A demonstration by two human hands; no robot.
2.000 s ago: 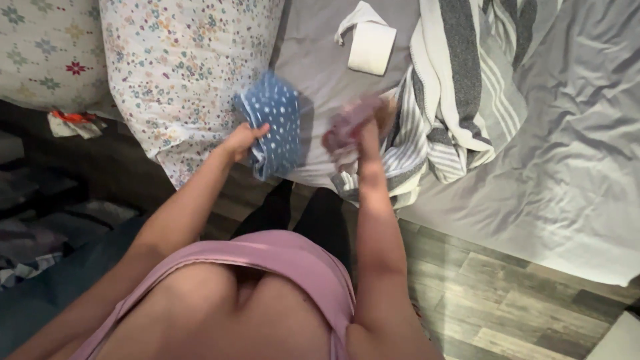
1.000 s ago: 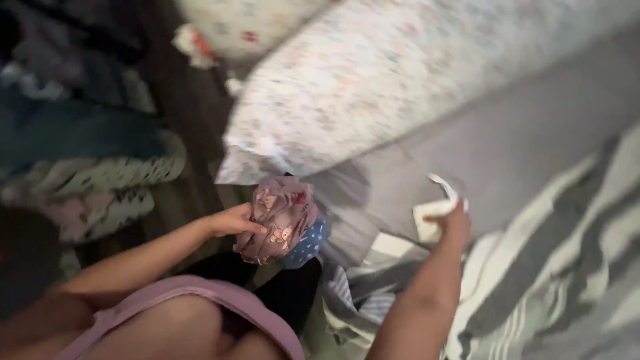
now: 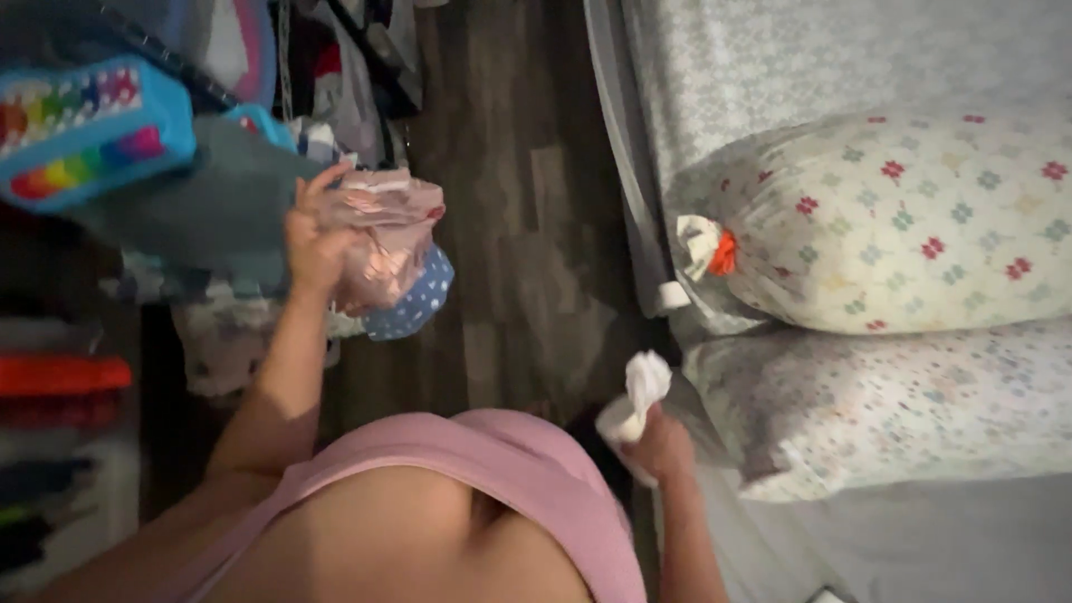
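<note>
My left hand [image 3: 318, 234] grips a pink fabric item [image 3: 385, 243] with shiny print, and a blue cloth with white dots [image 3: 414, 297] hangs below and beside it. Both are held out over the floor, near the clothes and containers on the left. Low and right of centre, beside the bed's edge, my right hand [image 3: 666, 448] is closed on a white roll [image 3: 620, 421], which looks like toilet paper. A crumpled loose end of the paper [image 3: 647, 381] sticks up above my fingers.
On the bed [image 3: 879, 536] at the right lie a clover-patterned pillow [image 3: 913, 226] tied with orange and a speckled floral pillow [image 3: 854, 410]. Dark wood flooring [image 3: 502, 209] runs between bed and left side, where a blue rainbow-coloured case [image 3: 92, 134] rests near a grey-green bin [image 3: 218, 201].
The view has swung strongly toward the floor and left side. The pink item, first in my right hand, is now in my left with the blue cloth. My right hand has picked up the white roll.
</note>
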